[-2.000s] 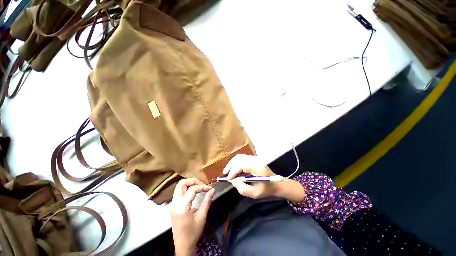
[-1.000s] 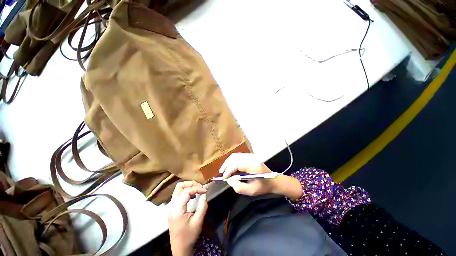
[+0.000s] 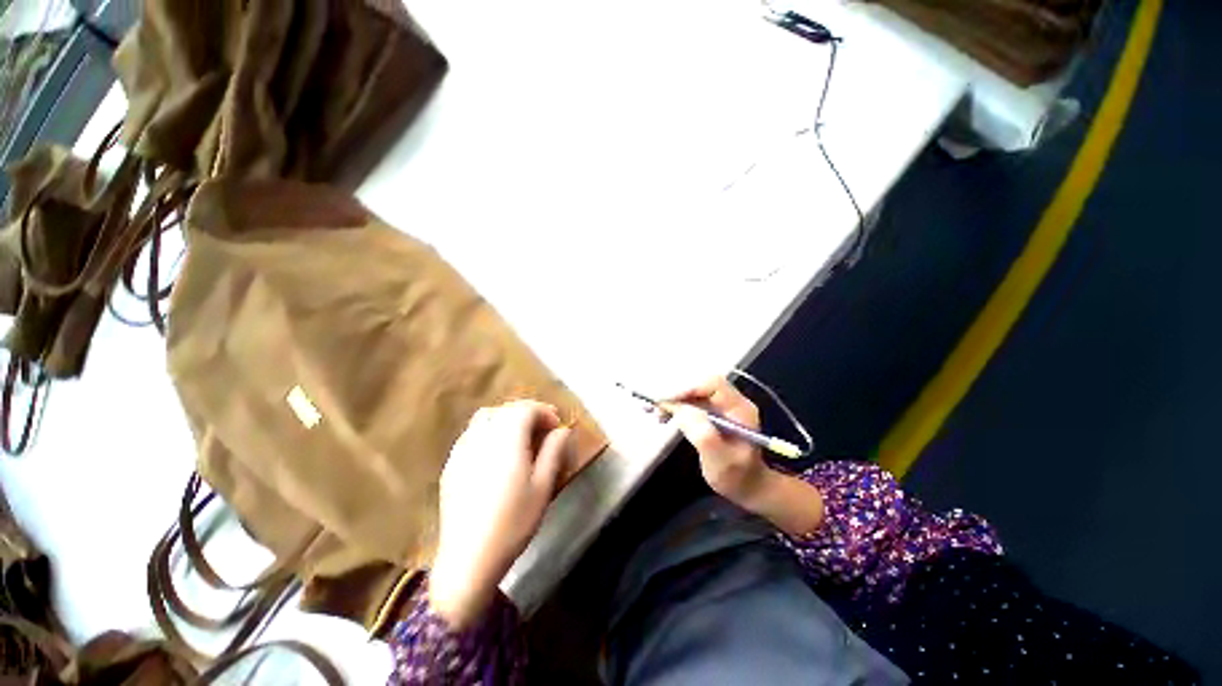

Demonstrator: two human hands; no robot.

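A tan-brown bag [image 3: 362, 335] lies creased on the white table, with a small pale label [image 3: 304, 406] on its face and a reddish-brown patch at its near right corner. My left hand [image 3: 503, 462] lies on the bag beside that corner, its fingers curled on the cloth; the fingertips pinch the edge, partly hidden. My right hand [image 3: 717, 436] holds a slim pale pen-shaped tool [image 3: 737, 430] over the table edge, its tip pointing left, apart from the bag. A pale cord loops from the tool's rear end.
Rumpled brown bags [image 3: 275, 87] with straps lie at the far left; more lie near left. A dark wire with a connector [image 3: 805, 27] lies on the table [image 3: 603, 174]. A brown pile [image 3: 1005, 34] stands far right. The dark floor has a yellow line.
My right hand has moved the tool right, away from the bag edge. My left hand has moved up onto the bag's corner. The view has shifted, showing more of the far heaped bags.
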